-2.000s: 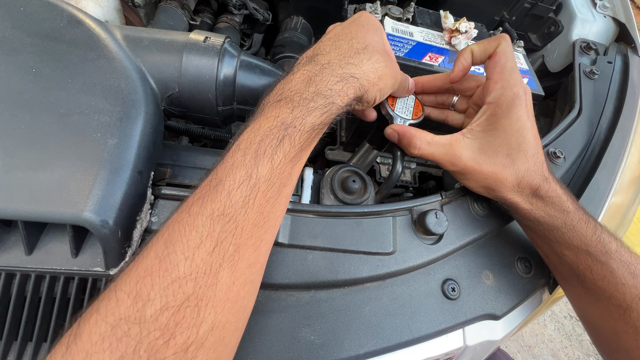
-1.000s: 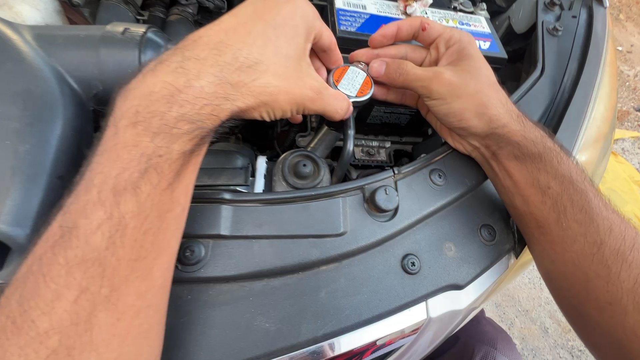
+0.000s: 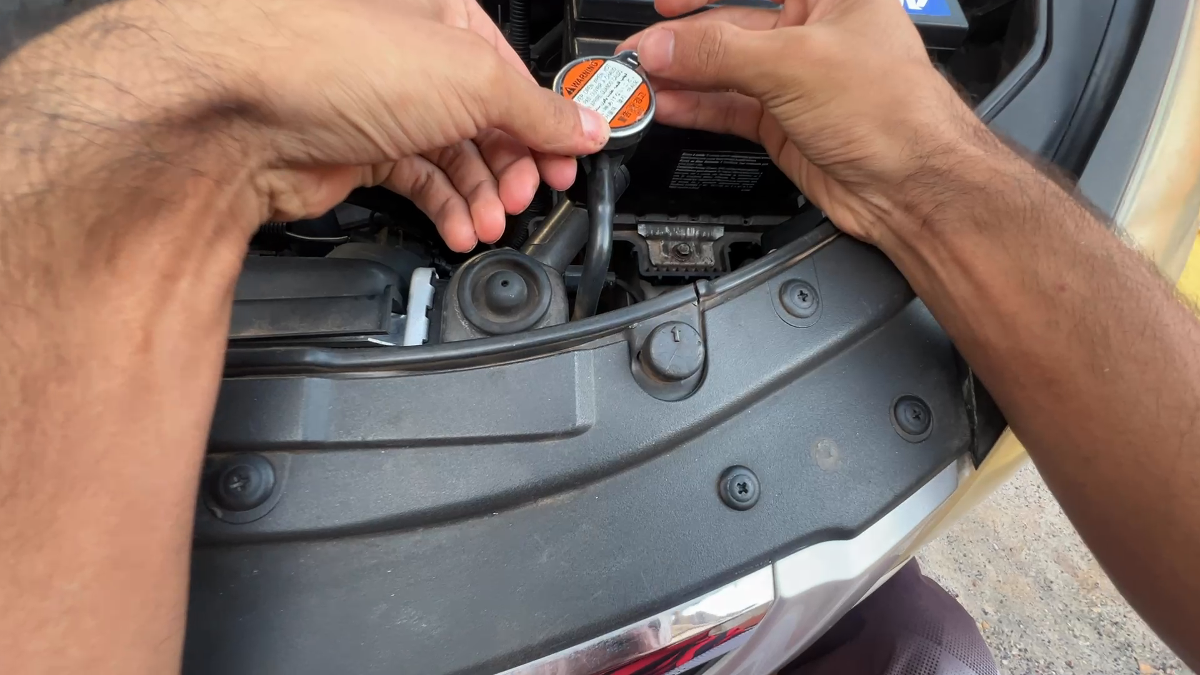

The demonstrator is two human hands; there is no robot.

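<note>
A round metal radiator cap (image 3: 607,92) with an orange and white warning label sits at the upper middle, above a black rubber hose (image 3: 598,230). My left hand (image 3: 459,122) has its thumb on the cap's lower left edge; its other fingers curl below, partly hidden. From the right, my right hand (image 3: 778,94) pinches the small tab at the cap's upper right between thumb and fingers. Below my left fingers is a round black rubber mount (image 3: 504,291). Whatever lies directly under the cap is mostly hidden.
A black plastic radiator cover (image 3: 450,478) with push clips (image 3: 740,487) spans the front. Behind my right hand stands the car battery (image 3: 717,178). A metal bracket (image 3: 682,249) lies below it. The chrome front trim (image 3: 694,623) runs along the lower edge.
My view has shifted, bringing the cap and hands higher in the picture. Both hands remain at the cap; my left hand's lower fingers now show spread beneath it.
</note>
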